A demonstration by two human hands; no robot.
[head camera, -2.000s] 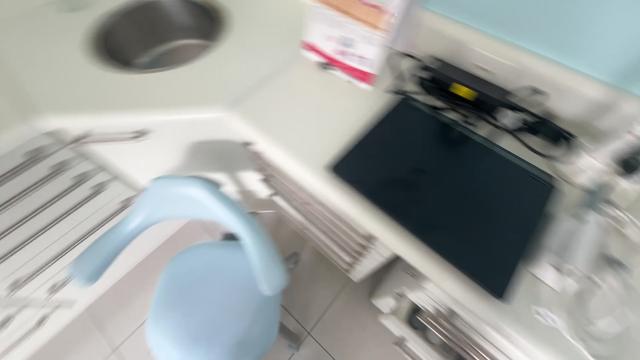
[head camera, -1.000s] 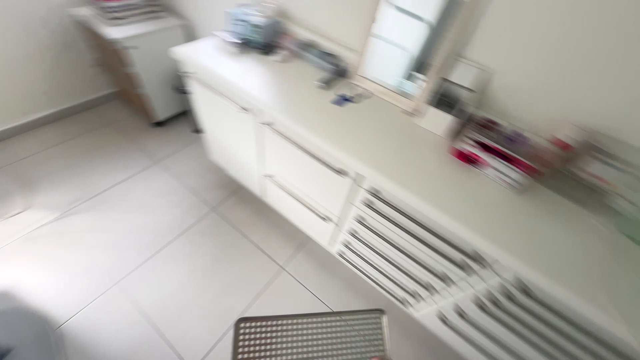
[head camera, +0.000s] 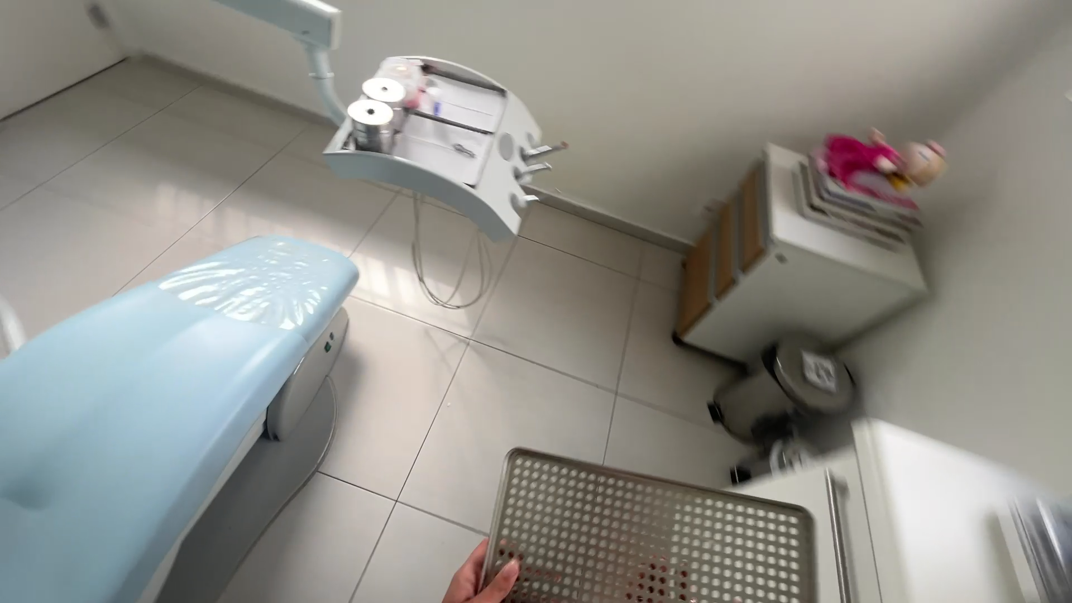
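A perforated metal tray is held low in the view, over the tiled floor. My left hand grips its lower left edge, the thumb on top and the fingers beneath. Skin shows through the holes near the tray's lower middle, but whose hand and how it holds cannot be told; my right hand is not plainly visible. Ahead, a dental instrument unit hangs on an arm, bearing round metal canisters and small items in its trays.
A light-blue dental chair fills the left. At the right stand a wheeled drawer cabinet with a stack of books and a pink-dressed doll, a metal pedal bin, and a white counter at the lower right.
The view has swung widely from the sink and counter to the dental chair and instrument unit. The perforated tray, partly seen one second ago, now shows more fully with my left hand on it.
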